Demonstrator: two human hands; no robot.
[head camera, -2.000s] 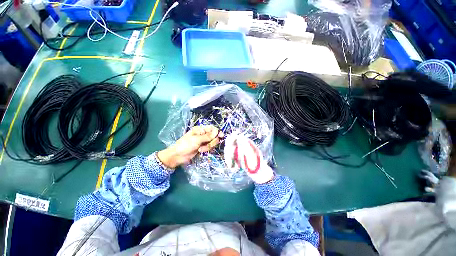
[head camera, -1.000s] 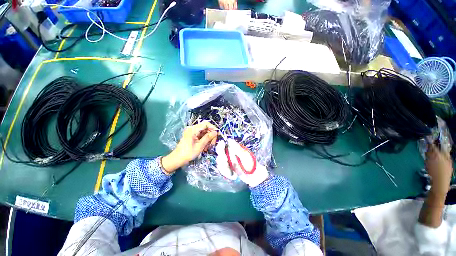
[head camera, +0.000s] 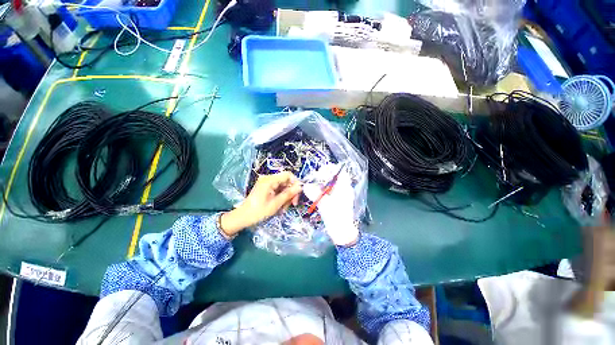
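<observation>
An open clear plastic bag (head camera: 290, 241) of wire scraps (head camera: 297, 153) lies on the green bench in front of me. My left hand (head camera: 271, 195), bare, is over the bag with thumb and fingertips pinched together at a cable end (head camera: 301, 182), whose detail is too small to tell. My right hand (head camera: 339, 205), in a white glove, is just right of it and holds a small red-handled tool (head camera: 322, 195), slanted across the palm. The tool's jaws are not clear.
Two overlapping black cable coils (head camera: 179, 182) lie left; thicker coils (head camera: 413, 145) lie right. A light blue tray (head camera: 290, 65) and a long white carton (head camera: 398, 73) stand beyond the bag. A fan (head camera: 585, 102) and another person's blurred arm (head camera: 597, 269) are at right.
My right hand has turned, and the red handles, looped open before, now show as a narrow slanted line. The fingertips of both hands stay close together. The other person's arm has pulled back from the right coil.
</observation>
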